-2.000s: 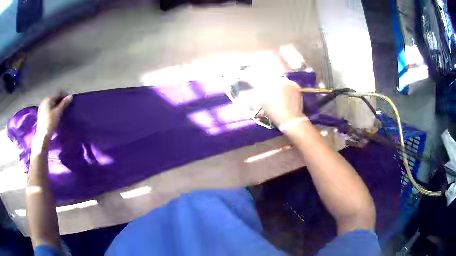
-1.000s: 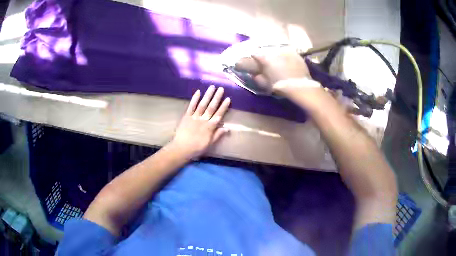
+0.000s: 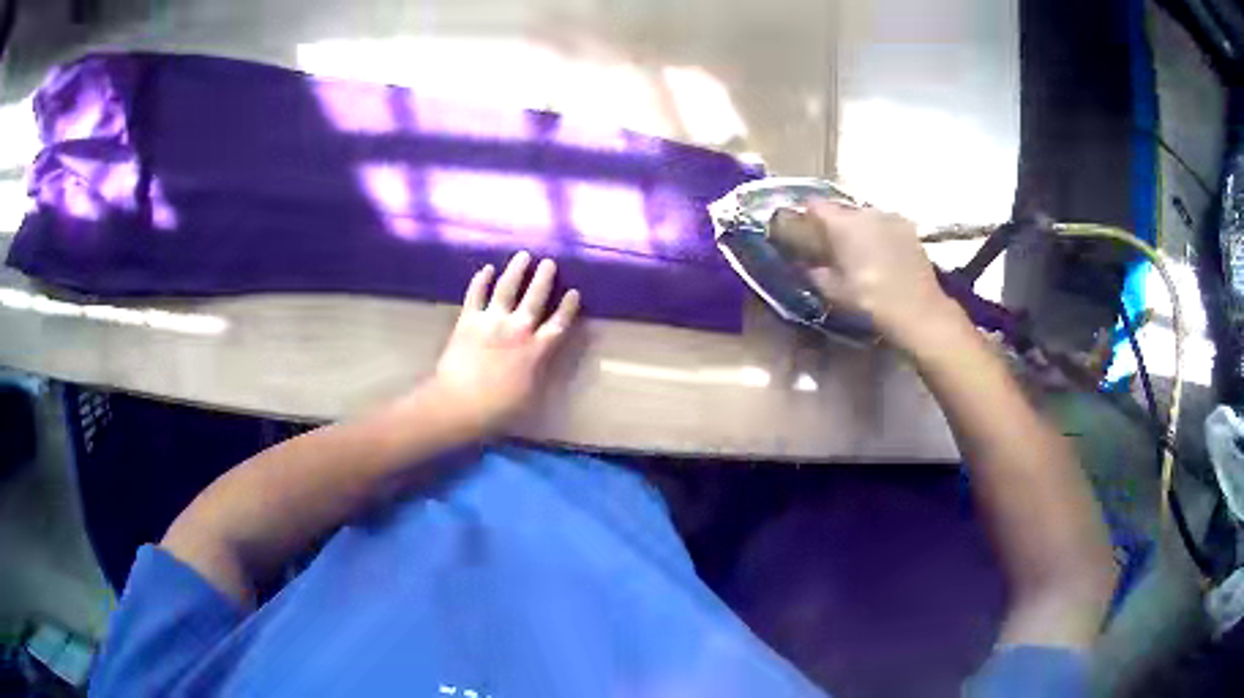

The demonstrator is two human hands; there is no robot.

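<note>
Purple trousers (image 3: 273, 191) lie flat in a long folded strip across the table, with a crumpled end at the left and a straight hem end at the right. Sunlit patches cross their middle. My right hand (image 3: 873, 266) is shut on the handle of the steam iron (image 3: 778, 259), whose silvery plate is at the hem end, its tip pointing left. My left hand (image 3: 512, 334) has its fingers spread, fingertips on the near edge of the trousers, palm over the table; it grips nothing.
The beige table (image 3: 341, 355) has a paler section at right. A yellowish hose (image 3: 1176, 314) and a dark cord run from the iron over the right edge. Dark wrapped fittings lie right of the iron. A dark blue crate (image 3: 93, 423) stands below at left, with purple cloth (image 3: 832, 545) below the near edge.
My left hand has moved from the trousers' left end to their near edge by the middle. The iron has moved right, to the hem end. The camera view has shifted.
</note>
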